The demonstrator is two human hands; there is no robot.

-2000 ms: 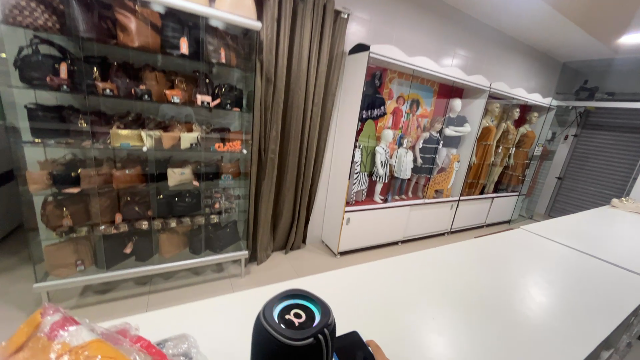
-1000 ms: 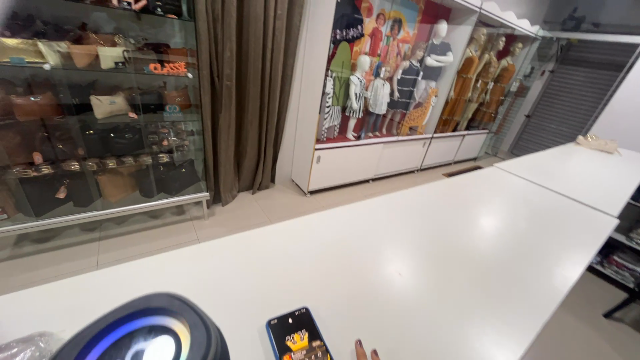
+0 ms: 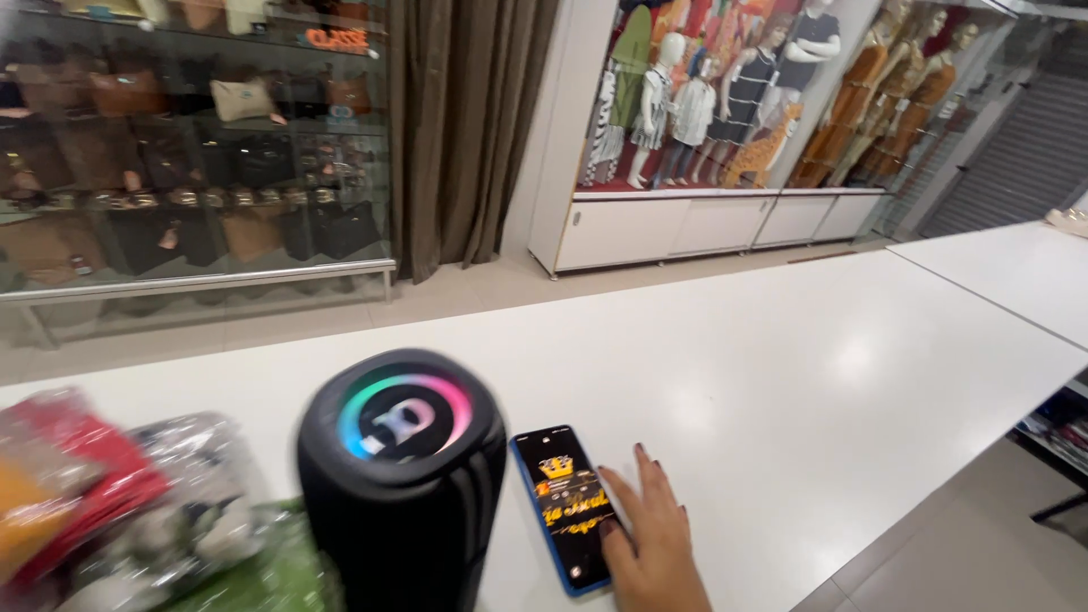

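A smartphone in a blue case [image 3: 565,510] lies face up on the white counter [image 3: 765,357], its screen lit. My right hand [image 3: 654,535] rests at the phone's right edge, thumb over the screen's side and fingers spread, not gripping it. Left of the phone, a black portable speaker [image 3: 399,501] with a glowing multicoloured ring stands upright. My left hand is out of view.
Plastic-wrapped clothes [image 3: 127,501] lie at the counter's left end. Beyond the counter stand a glass case of handbags [image 3: 195,280], a brown curtain [image 3: 450,127] and a display cabinet of dressed mannequins [image 3: 629,234]. A pale object [image 3: 1067,223] sits far right.
The phone and my right hand have come into fuller view beside the speaker. The speaker's ring has changed colour. The view has turned downward.
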